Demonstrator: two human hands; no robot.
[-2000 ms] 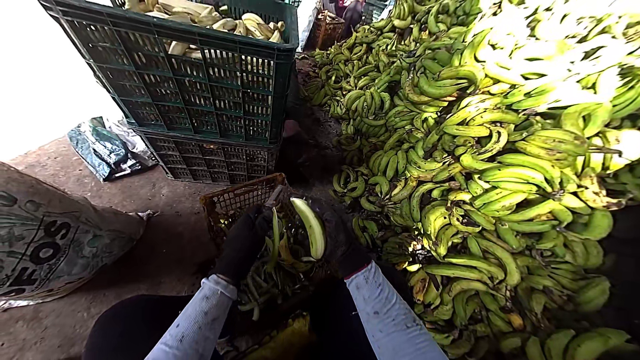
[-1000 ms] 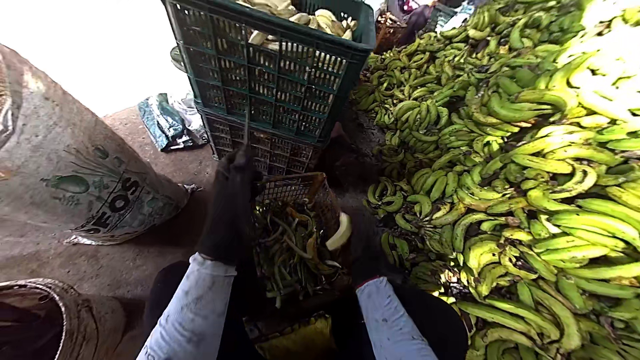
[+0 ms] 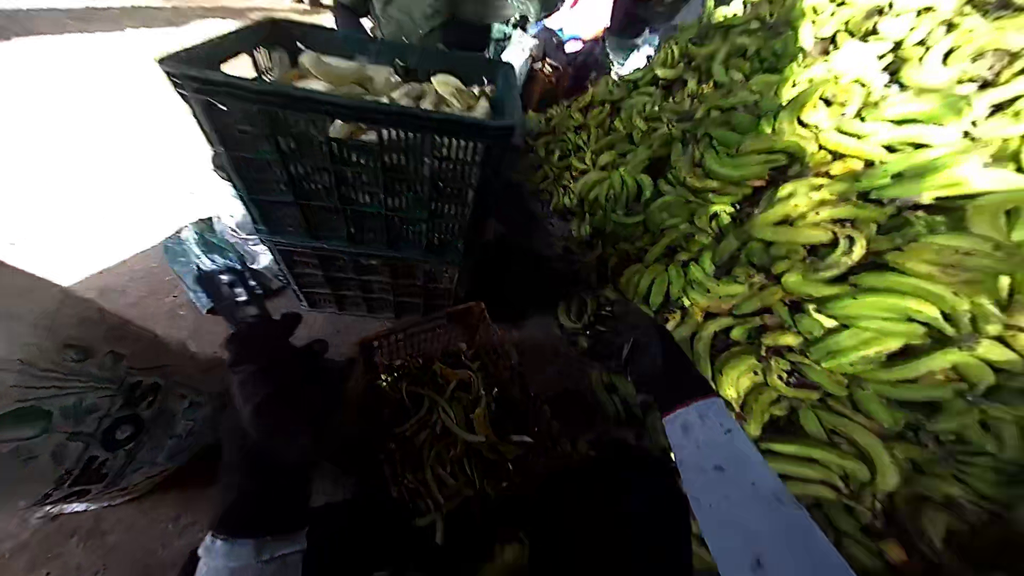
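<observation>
My left hand [image 3: 272,368], in a dark glove, is raised at the left and closed around a blurred tool [image 3: 234,294] with a metallic part, probably a knife. My right hand [image 3: 640,344], also gloved, reaches to the near edge of the heap of green plantains [image 3: 880,312]. Its fingers are lost in shadow beside a small bunch [image 3: 582,310], so I cannot tell if they grip anything. Between the hands stands a brown plastic crate [image 3: 428,332] holding strips of green and yellowish peel [image 3: 448,416].
A dark green plastic crate [image 3: 336,176] of pale peeled plantains [image 3: 416,92] sits on another crate [image 3: 368,280] beyond the peel crate. A crumpled plastic bag [image 3: 196,256] lies on the floor. At the left stands a printed woven sack [image 3: 88,424]. Part of a person [image 3: 424,20] shows at the top.
Two seconds ago both hands were at a partly peeled plantain over the peel crate. A pale plantain near my right hand one second ago no longer shows. My right hand has moved to the heap.
</observation>
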